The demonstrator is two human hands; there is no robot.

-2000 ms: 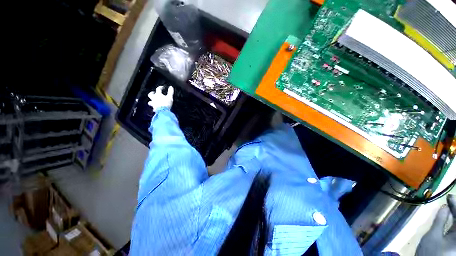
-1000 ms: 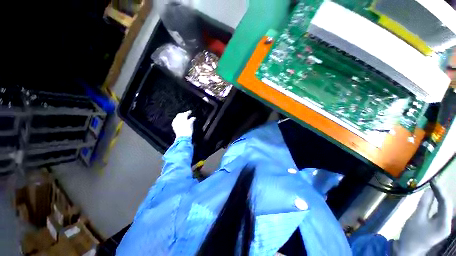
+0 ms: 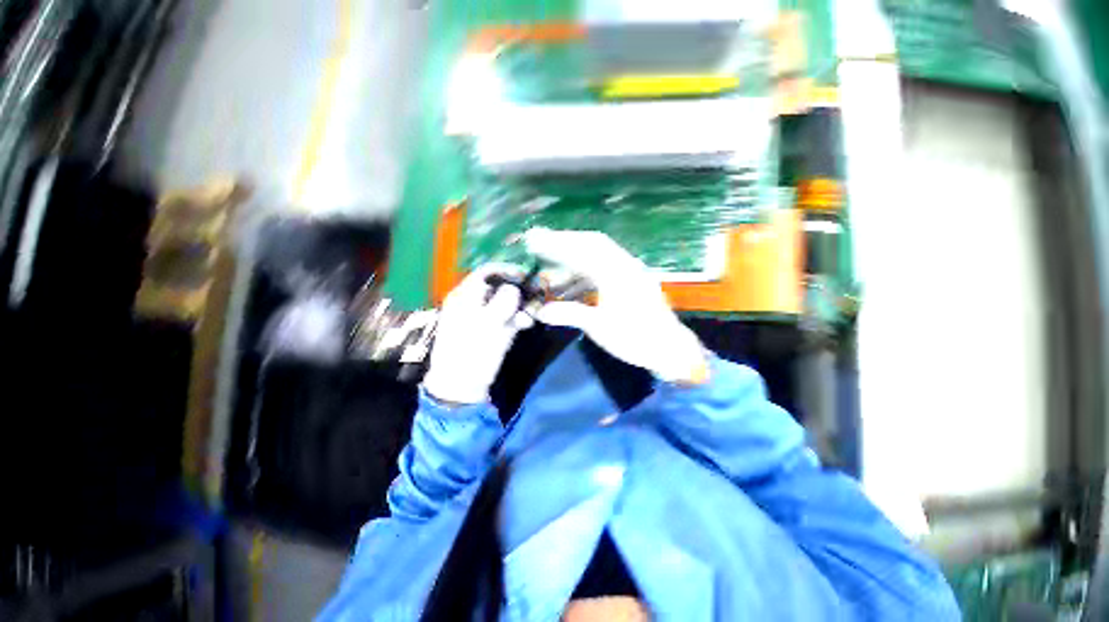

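Observation:
My left hand, white-gloved, holds a small dark part in its fingertips at the near edge of the fixture. My right hand, white-gloved, is close beside it with its fingers curled around the same spot; blur hides whether it grips the part too. Behind the hands the green circuit board lies in the orange fixture. The long pale heatsink crosses the board. The finned heatsink and a yellow strip are at the far side.
The black parts bin is low at the left, with blurred shiny metal hardware and a clear plastic bag by it. An orange and black tool part is right of the fixture. A pale rail runs beyond it.
My left hand has left the black bin and come up to the fixture with a small dark part. My right hand has come in from the lower right to meet it. The view has turned.

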